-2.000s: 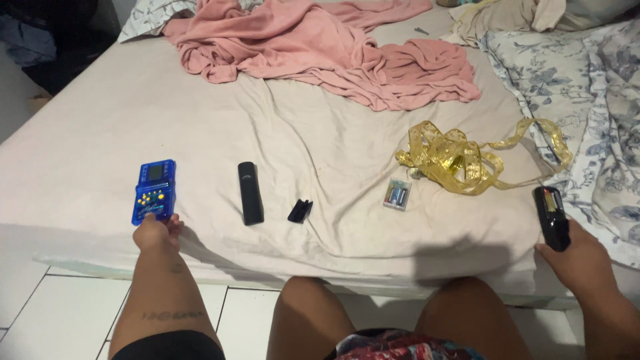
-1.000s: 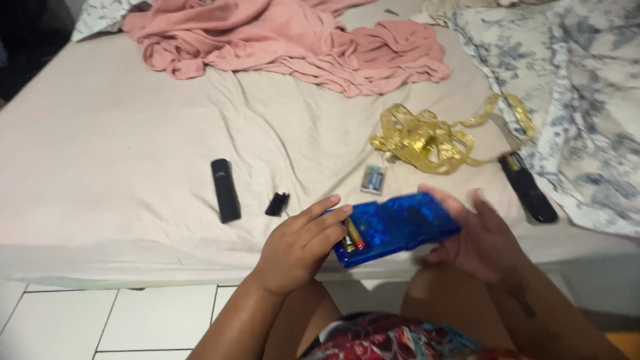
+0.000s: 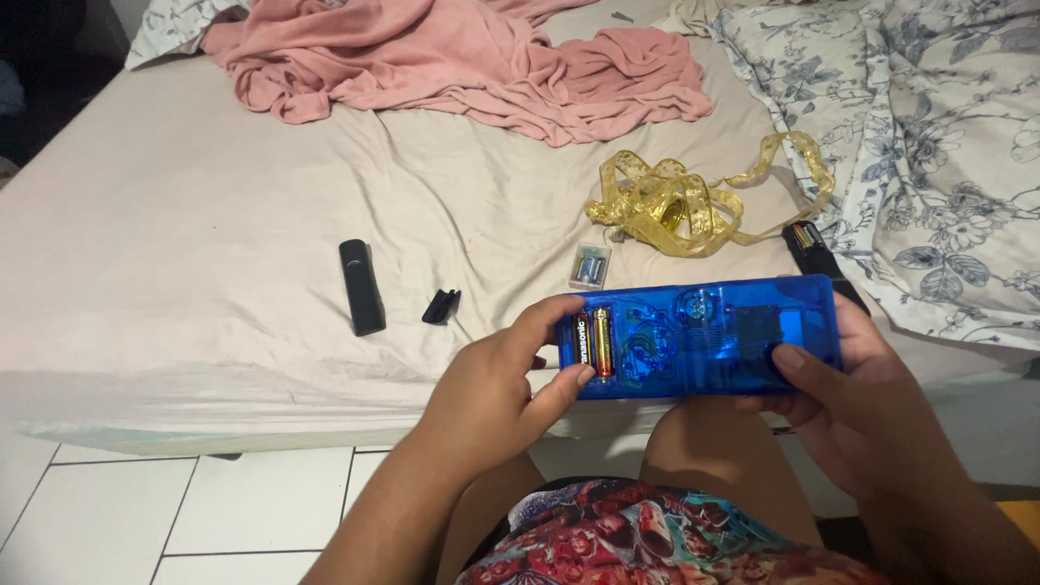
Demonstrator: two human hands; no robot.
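A translucent blue handheld game (image 3: 699, 337) is held back side up over my lap. My left hand (image 3: 496, 382) grips its left end, thumb and fingers around the uncovered battery bay, where two Panasonic AA batteries (image 3: 591, 344) lie side by side. My right hand (image 3: 853, 398) holds the other end, thumb on the back. Behind the game, a small clear case with batteries (image 3: 589, 266) lies on the bed. A black remote (image 3: 819, 256) with batteries showing in its open bay is partly hidden behind the game's right end. A black remote (image 3: 361, 288) and a small black plastic cover (image 3: 441, 306) lie at left.
The things lie on a bed with a beige sheet (image 3: 219, 268). Gold ribbon (image 3: 674, 207) is heaped behind the battery case. A pink blanket (image 3: 487, 69) lies farther back, a floral cover (image 3: 959, 162) at right. White floor tiles (image 3: 260, 500) show below the bed's edge.
The blue game, lying on the bed at left two seconds ago, is now in both hands with its back up. My right hand has let go of the black remote, which lies on the bed.
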